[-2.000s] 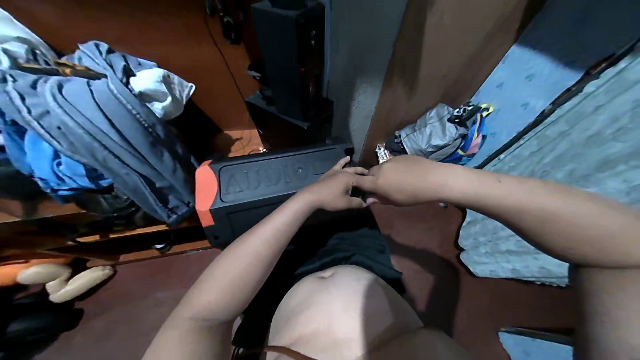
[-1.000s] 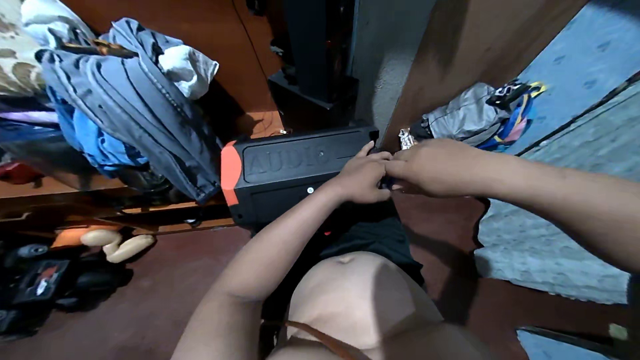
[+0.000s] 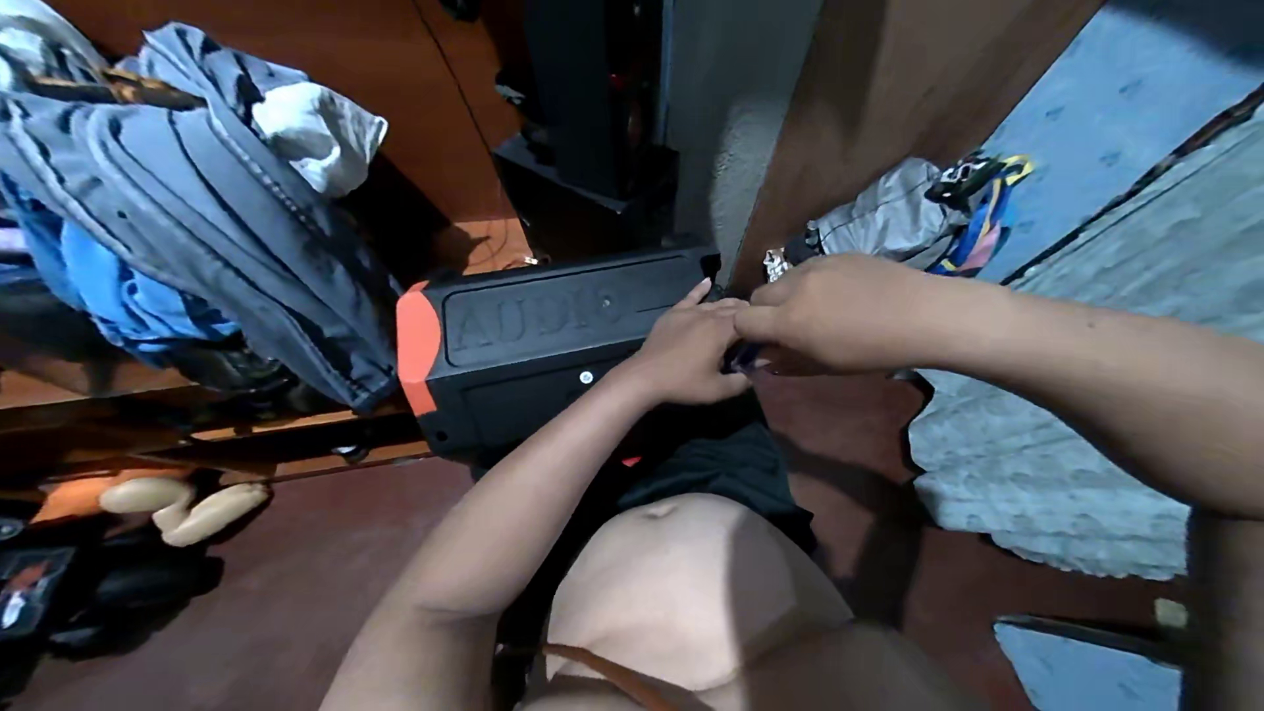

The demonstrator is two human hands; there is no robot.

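Observation:
A long black speaker case with an orange end and raised lettering lies before my body. At its right end my left hand rests with the forefinger on the case's edge and the other fingers curled around a small dark object. My right hand meets it there, its fingers bent over the same spot. The object is mostly hidden between the hands, so its kind cannot be told, nor how firmly each hand grips it.
Gray and blue clothes hang at the left. A gray bag lies against the brown panel beyond my right hand. Light green ruffled fabric hangs at the right. Tan doll-like limbs and black items lie at the lower left.
The view has shifted somewhat. Both hands stay together at the right end of the speaker case, with only small changes in the fingers.

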